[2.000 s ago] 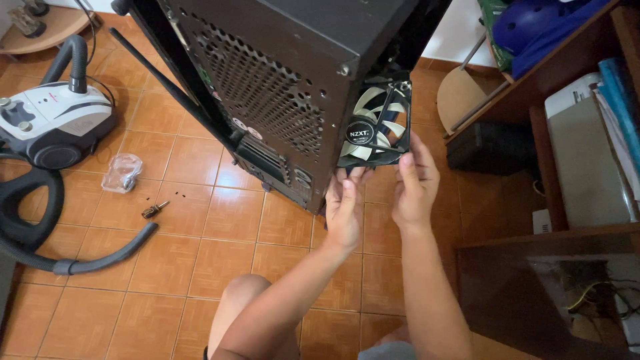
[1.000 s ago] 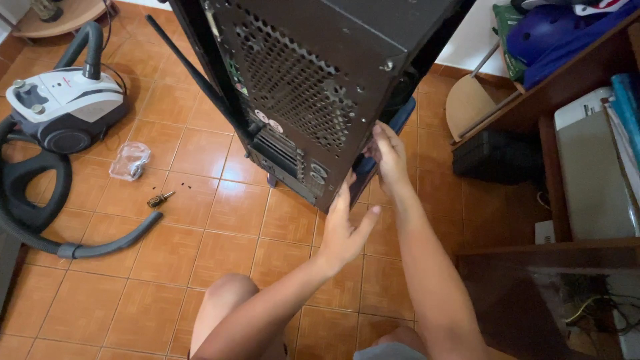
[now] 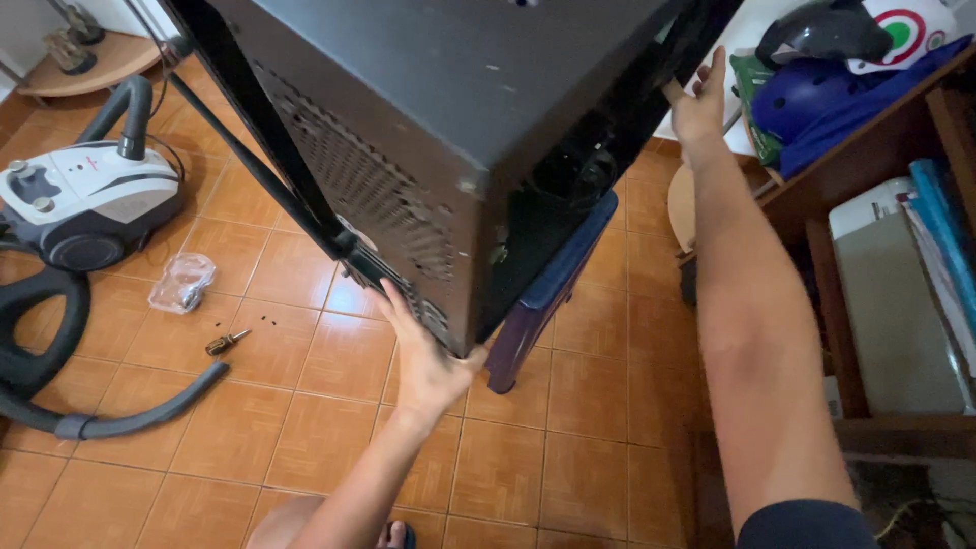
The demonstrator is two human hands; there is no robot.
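Note:
A dark computer case (image 3: 366, 152) stands tilted on a blue plastic stool (image 3: 560, 267), its perforated back panel facing me and its right side uncovered. At the panel's lower corner is my left hand (image 3: 431, 366), gripping the edge with the fingers along the slots and the thumb near the corner. My right hand (image 3: 701, 114) touches the far edge of the case at the upper right, fingers apart; whether it grips is hard to tell. Loose cables show dimly inside. The fan seen earlier is not visible.
A vacuum cleaner (image 3: 91, 198) with its hose (image 3: 152, 419) lies at left. Beside it on the tiles are a clear plastic container (image 3: 183, 282), a screwdriver (image 3: 227, 343) and several tiny dark pieces. A wooden shelf unit (image 3: 862, 168) with helmets (image 3: 808, 95) borders the right.
Two seconds ago both hands were at a white-bladed fan beside the case's lower corner. My right hand has since moved up to the far edge, and the case has turned, showing more of its top.

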